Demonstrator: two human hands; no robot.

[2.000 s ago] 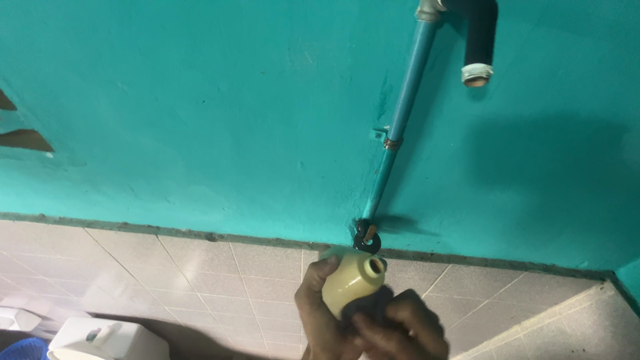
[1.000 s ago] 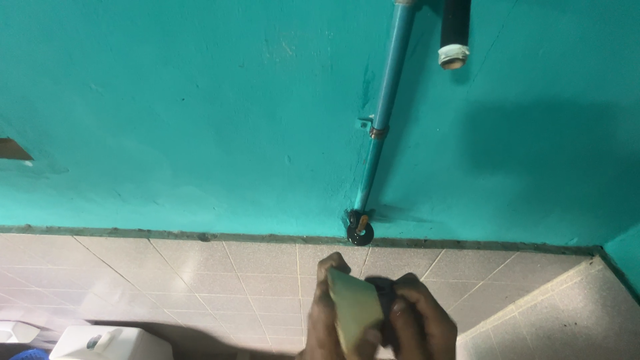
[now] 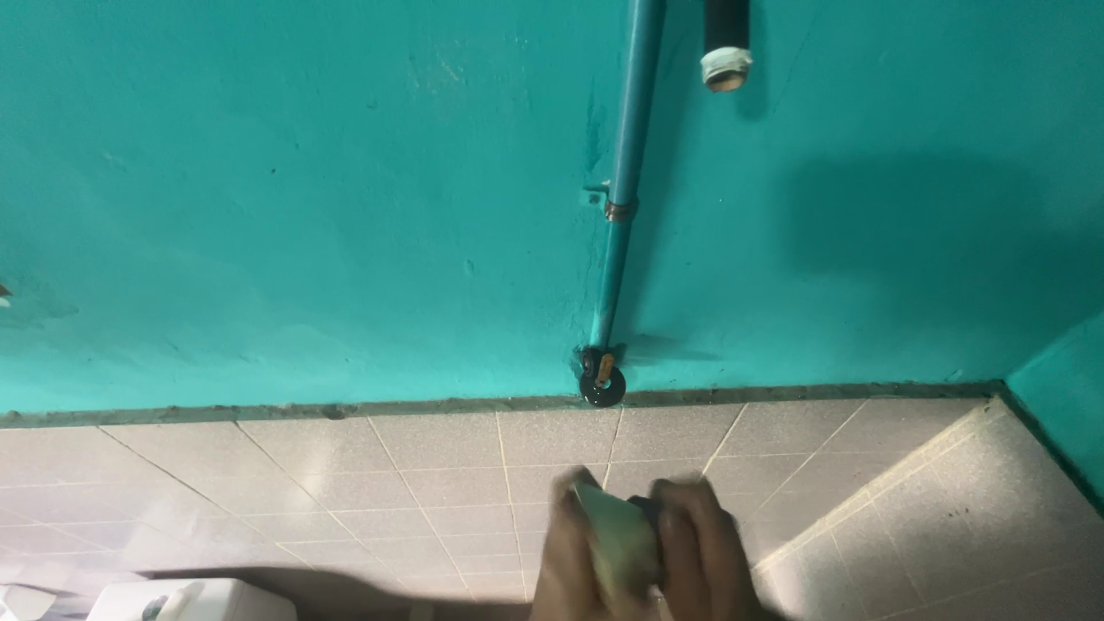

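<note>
A pale yellow-green rounded object, blurred by motion, is gripped between both hands at the bottom centre of the head view. My left hand holds it from the left side. On its right, my right hand has its fingers closed against a dark part of it. Above the hands, a blue pipe runs down the teal wall to a black fitting with a round disc and an orange-brown piece. The hands do not touch the pipe.
A metal clamp fixes the pipe to the wall. A black pipe with a white-wrapped open end hangs at upper right. Beige tiles cover the lower wall. A white box-like fixture stands at lower left.
The pale object has turned; its round opening, visible two seconds ago, no longer shows. Both hands have moved down, away from the black fitting. The view has shifted somewhat.
</note>
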